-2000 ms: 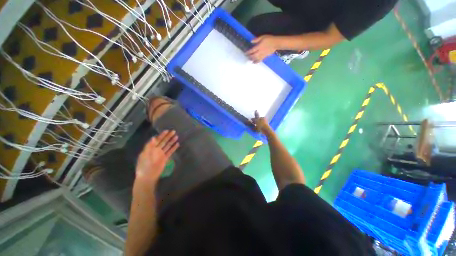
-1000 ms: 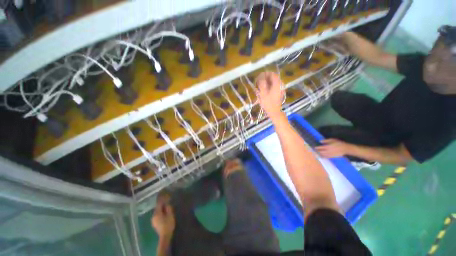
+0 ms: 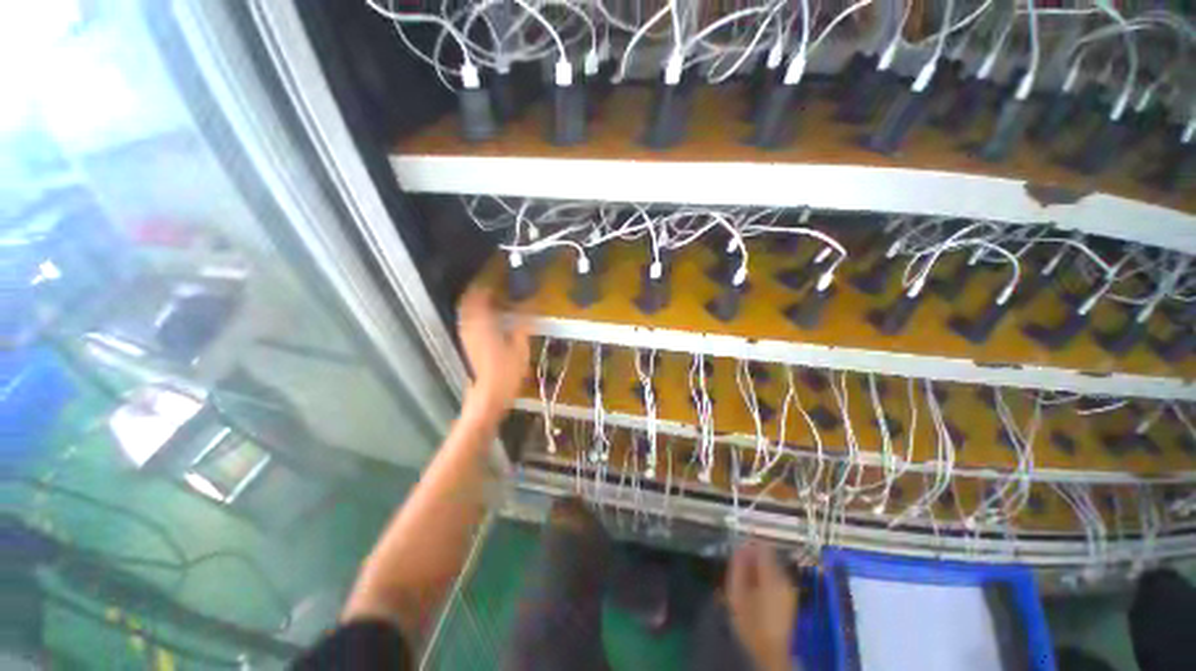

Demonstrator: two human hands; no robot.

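Black power adapters (image 3: pixel 656 287) stand in a row on a yellow rack shelf (image 3: pixel 748 347) with a white front edge. White cables are plugged into their tops. My left hand (image 3: pixel 492 344) is raised to the left end of this shelf, beside the leftmost adapter; its fingertips are partly hidden, so a grip cannot be told. My right hand (image 3: pixel 761 600) is low, blurred, left of the blue crate (image 3: pixel 1036 619); whether it holds anything cannot be told. The crate has a white liner sheet (image 3: pixel 925 627) and a dark row along its right side.
A higher shelf (image 3: pixel 839 188) carries taller-looking black adapters with white cables. Loose white cables (image 3: pixel 706 426) hang in bunches in front of the lower shelves. A clear rack door in a pale frame (image 3: pixel 344 197) stands at left. My knees are below the rack. Another person's dark-clothed leg (image 3: pixel 1165 616) is at lower right.
The view has turned to the rack's left end. My left hand has risen from near my lap to the shelf. My right hand has come down from the rack to beside the crate.
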